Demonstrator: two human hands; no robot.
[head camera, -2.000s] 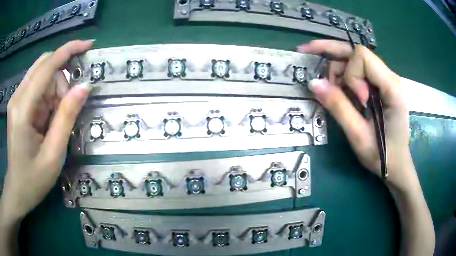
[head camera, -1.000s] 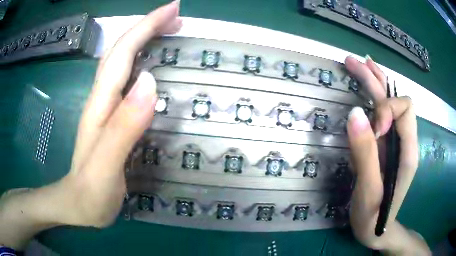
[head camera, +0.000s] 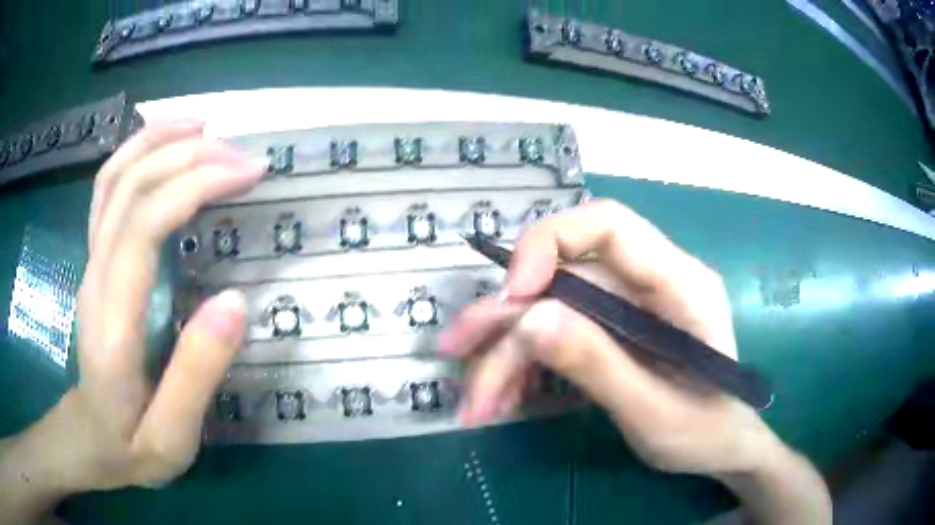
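Several metal fixture bars (head camera: 308, 195) lie side by side in front of me, each with a row of dark square parts with round pale centres. My left hand (head camera: 154, 297) is at their left ends, fingers on the top bar and thumb on a lower one. My right hand (head camera: 615, 349) is over their right part and holds black tweezers (head camera: 656, 333), tips pointing left above the second bar. The right hand hides several nests of the lower bars.
More fixture bars lie beyond a pale strip (head camera: 410, 108), at upper left (head camera: 246, 29) and upper right (head camera: 646, 62). Another bar (head camera: 62, 138) is at the left. A dotted clear sheet (head camera: 41, 297) lies at far left. Tiny specks (head camera: 477, 482) dot the green surface below the bars.
The bars, apart two seconds ago, are now close together. My right hand has left their right ends and moved over them, tweezers turned with tips to the left. My left hand still touches the left ends.
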